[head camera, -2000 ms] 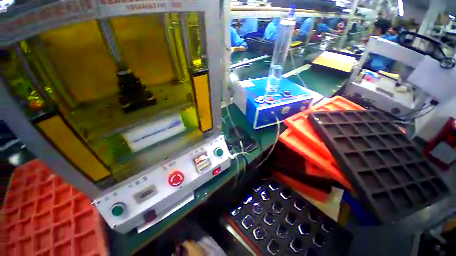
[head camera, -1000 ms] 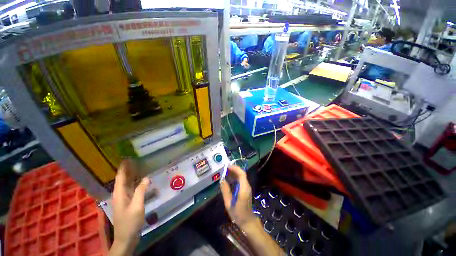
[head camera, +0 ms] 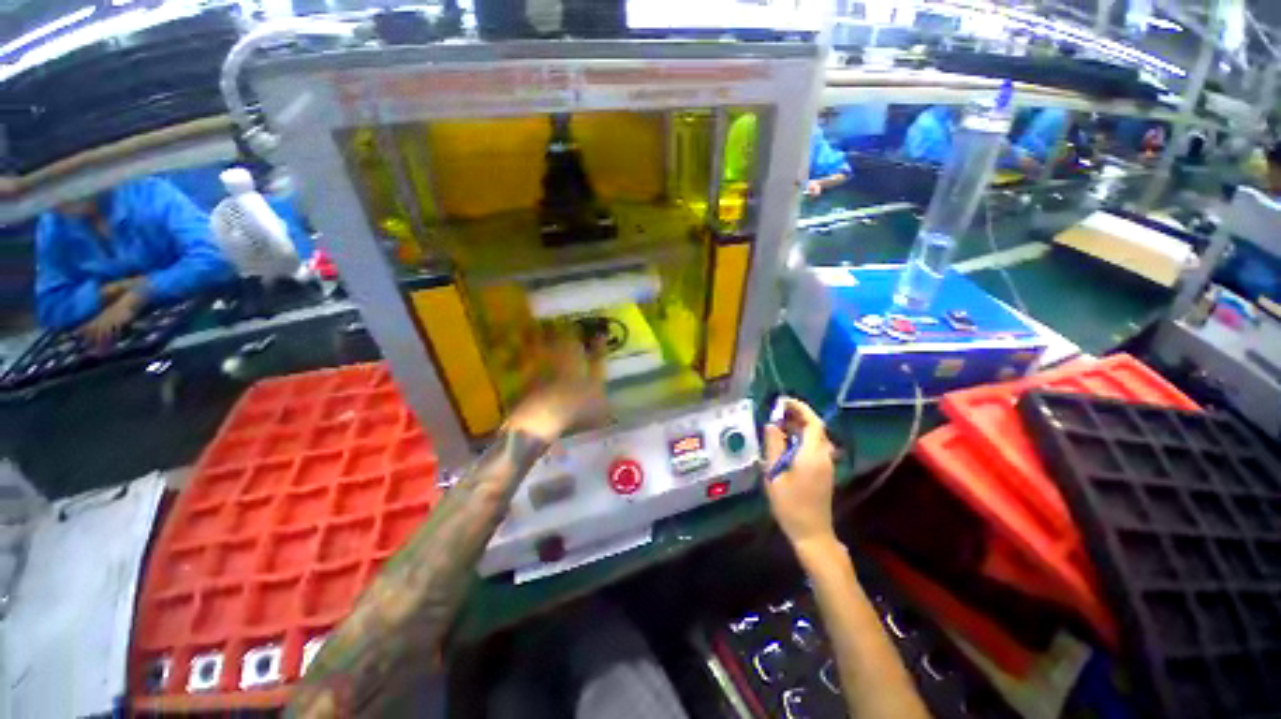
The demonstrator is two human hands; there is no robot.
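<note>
The bench press (head camera: 808, 183) stands in front of me with yellow see-through guards and a dark ram (head camera: 573, 197). My left hand (head camera: 559, 377) reaches into its opening beside the pale press fixture (head camera: 625, 341) with a dark ring. This hand is blurred, and whether it holds anything cannot be told. My right hand (head camera: 799, 457) is at the right end of the pale panel near the green start button (head camera: 732, 441). It holds a thin blue hand tool (head camera: 784, 459). The red emergency stop (head camera: 625, 476) is mid-panel.
A red-orange tray (head camera: 281, 492) lies left of the press, white square parts in its nearest row. A black blister tray (head camera: 787, 660) with shiny-rimmed housings is low at my lap. Right are a blue control box (head camera: 934, 368), red trays (head camera: 1004, 478) and an empty black tray (head camera: 1166, 520). A person works far left.
My view has turned left. My left hand has moved from the front of the panel into the press opening. The fixture with the dark ring now shows. My right hand stays near the panel's right end.
</note>
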